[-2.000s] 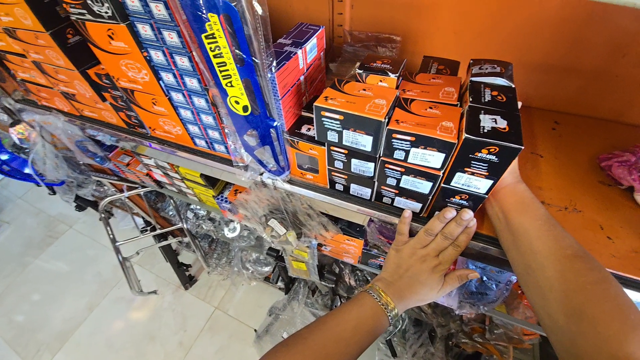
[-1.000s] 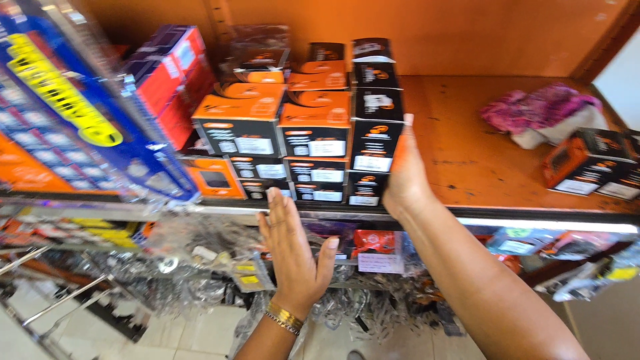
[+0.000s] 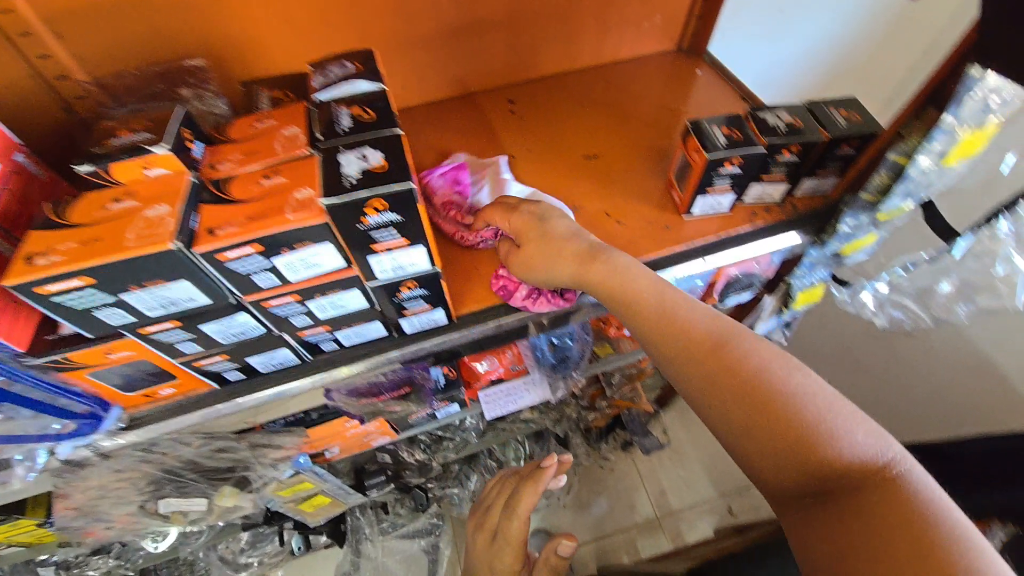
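My right hand grips a crumpled pink and white cloth on the orange shelf board, close to its front edge. Just left of the cloth stand stacked black and orange cardboard boxes, their labelled ends facing me. Low in the view, my left hand hangs in front of the lower shelf with fingers raised and apart from the thumb, holding nothing.
Three black boxes stand in a row at the shelf's right end. Below, plastic-bagged parts fill a lower shelf behind a metal shelf edge. More clear packets hang at the right.
My right hand has left the side of the box stack and taken hold of the cloth, which lay farther right on the shelf. My left hand has moved away from the boxes. The view has turned right.
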